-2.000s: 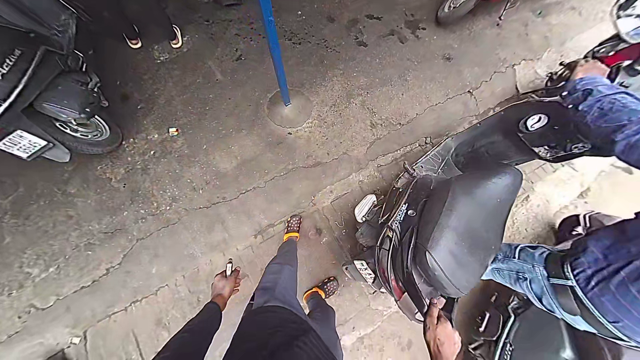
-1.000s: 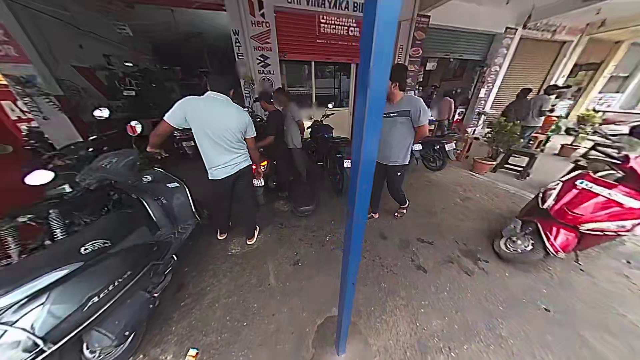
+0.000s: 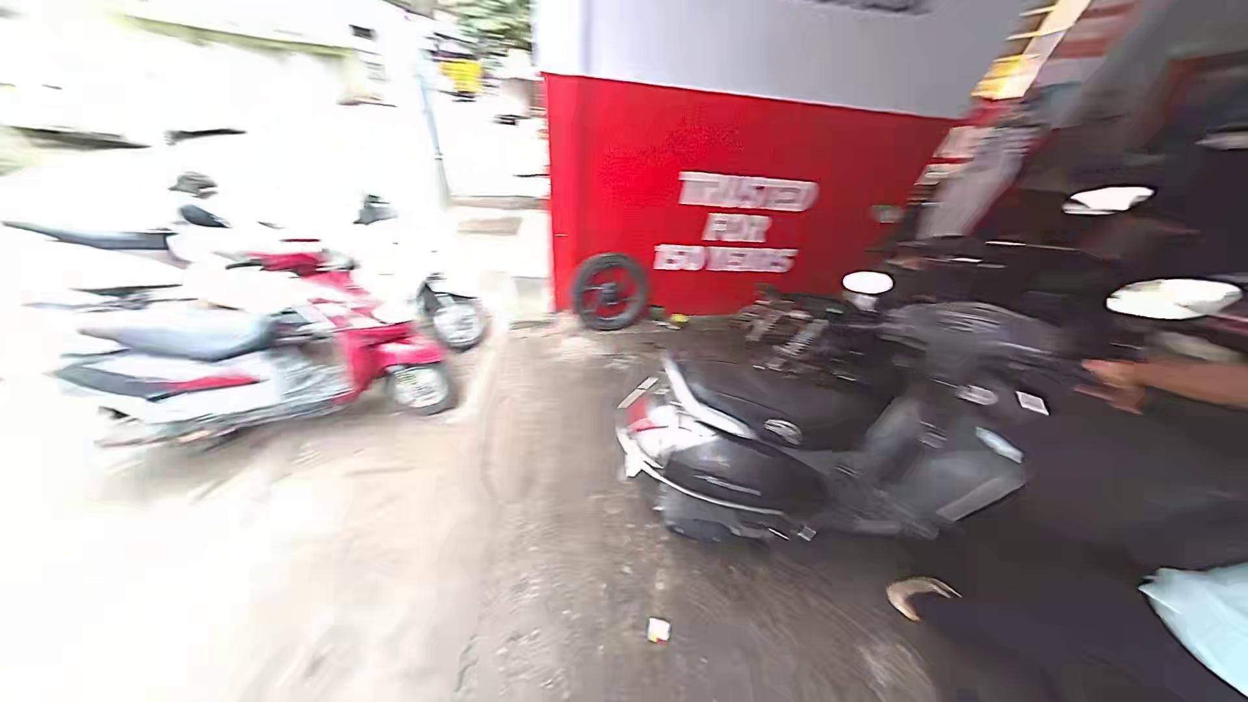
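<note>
Neither my left hand nor my right hand shows at this moment. A black scooter [image 3: 760,448] stands at centre right, its rear towards the left. At the right edge, another person's hand [image 3: 1121,382] is close to the scooter's handlebar; whether it touches is blurred. To the left stands a red scooter [image 3: 375,341] beside parked two-wheelers with pale bodies.
A wheel with a black tyre [image 3: 610,292] leans against a red and white wall [image 3: 721,146] bearing writing. A small piece of litter [image 3: 658,630] lies on the pavement. Another person's foot [image 3: 921,593] is at lower right.
The view has swung from the ground, past the shopfronts, to the red wall. Two seconds ago my left hand held a small pale object and my right hand was at a scooter's rear; both are now out of view.
</note>
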